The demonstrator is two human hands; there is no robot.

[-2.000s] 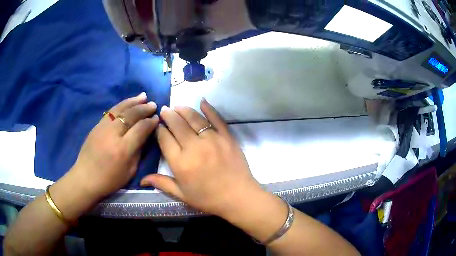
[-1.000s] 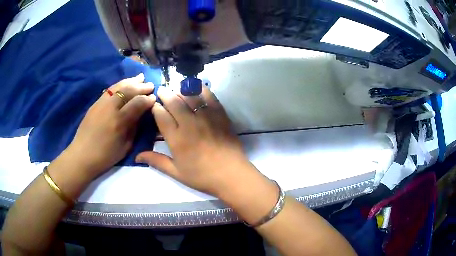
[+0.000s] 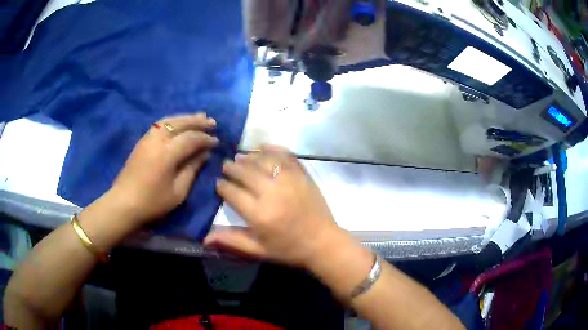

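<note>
A navy-blue cloth panel point(image 3: 129, 71) lies flat with folds on the left of the machine bed, its right edge running down from beside the presser foot area. My left hand point(image 3: 169, 164) rests on the cloth near that edge, fingers bent, fingertips pressing or pinching it. My right hand point(image 3: 277, 203) is just right of it, blurred, fingertips at the cloth edge; whether it grips the cloth is unclear. The white sewing machine head point(image 3: 412, 38) stands above, with a blue knob point(image 3: 321, 90) low near the needle. The needle tip is not clear.
A grey measuring tape strip point(image 3: 419, 249) edges the white table point(image 3: 400, 200). Black and white scraps point(image 3: 521, 219) hang at the machine's right end. A dark-red bin point(image 3: 516, 290) is at the lower right, with blue cloth beside it. Something red shows at the bottom.
The view has shifted, so the machine appears further right. Both hands and the cloth edge are now further from the needle, toward the table's front edge, than one second ago.
</note>
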